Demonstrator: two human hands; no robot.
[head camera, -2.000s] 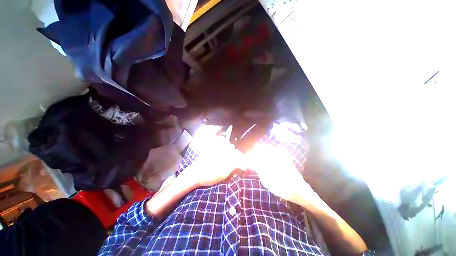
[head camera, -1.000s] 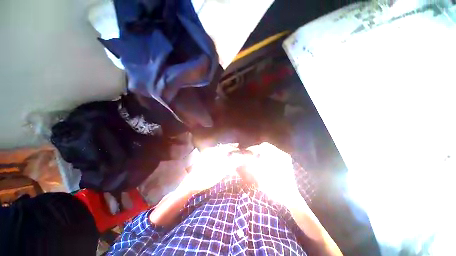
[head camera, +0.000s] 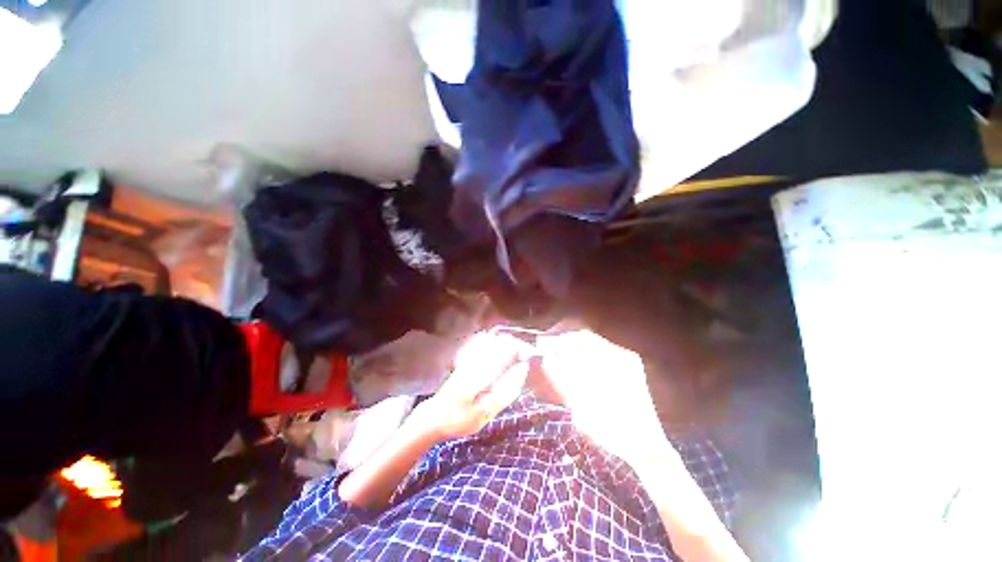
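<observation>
My left hand (head camera: 483, 379) and my right hand (head camera: 599, 379) are close together in front of my checked shirt, at the middle of the view. Strong sunlight washes both out. Their fingertips nearly meet around a small dark thing (head camera: 534, 343), which is too small and glared to name. The fingers look bent inward, but whether either hand grips it cannot be told.
Navy garments (head camera: 544, 132) hang ahead beside white cloth (head camera: 714, 88). A black cloth bundle (head camera: 330, 258) lies to the left, above a red stool or crate (head camera: 269, 373). A person in black (head camera: 121, 373) is at far left. A white table (head camera: 912, 362) is on the right.
The view has swung left, so the garments and table sit further right and more of the person in black shows. My hands stay together; the pale slivers between them no longer show.
</observation>
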